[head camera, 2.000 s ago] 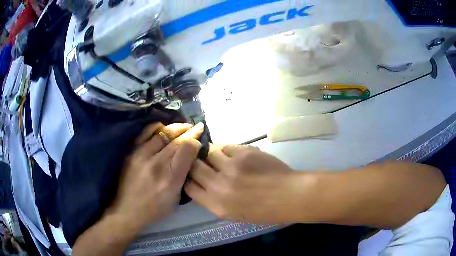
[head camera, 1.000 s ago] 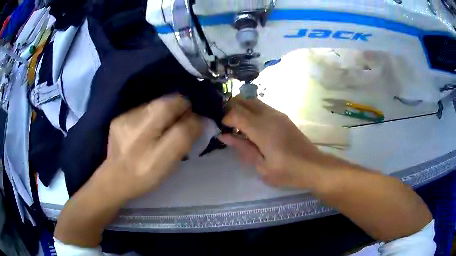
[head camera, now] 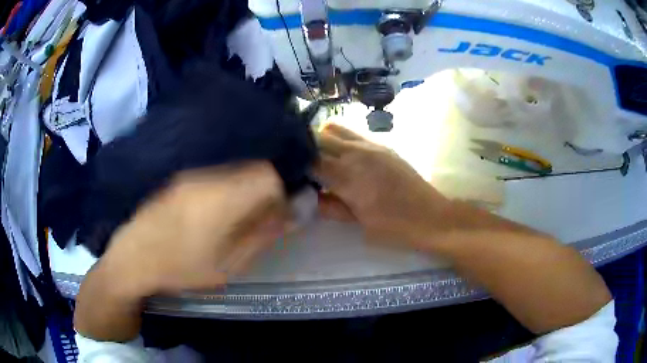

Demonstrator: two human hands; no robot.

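Note:
The black garment (head camera: pixel 213 135) lies bunched on the machine bed, left of and in front of the needle area. My left hand (head camera: pixel 220 220) is blurred and lies over the garment's front edge, its fingers closed on the cloth. My right hand (head camera: pixel 372 181) is just in front of the presser foot (head camera: pixel 330 106), its fingertips pinching the garment's edge. A small pale piece (head camera: pixel 305 205) shows between my hands. The white sewing machine (head camera: pixel 496 35) has a blue stripe and "JACK" lettering.
Snips (head camera: pixel 514 156) with yellow and green handles lie right of the needle, with a thin dark rod (head camera: pixel 567 173) beside them. A cream fabric piece (head camera: pixel 472 191) is partly behind my right forearm. Pale and black cloth pieces (head camera: pixel 113 78) heap at left. A measuring tape (head camera: pixel 319 299) runs along the front edge.
The view has shifted, so the machine appears further right. My hands have moved apart from their earlier pinch together. The black garment has been bunched up higher beside the needle, and a pale patch shows behind it.

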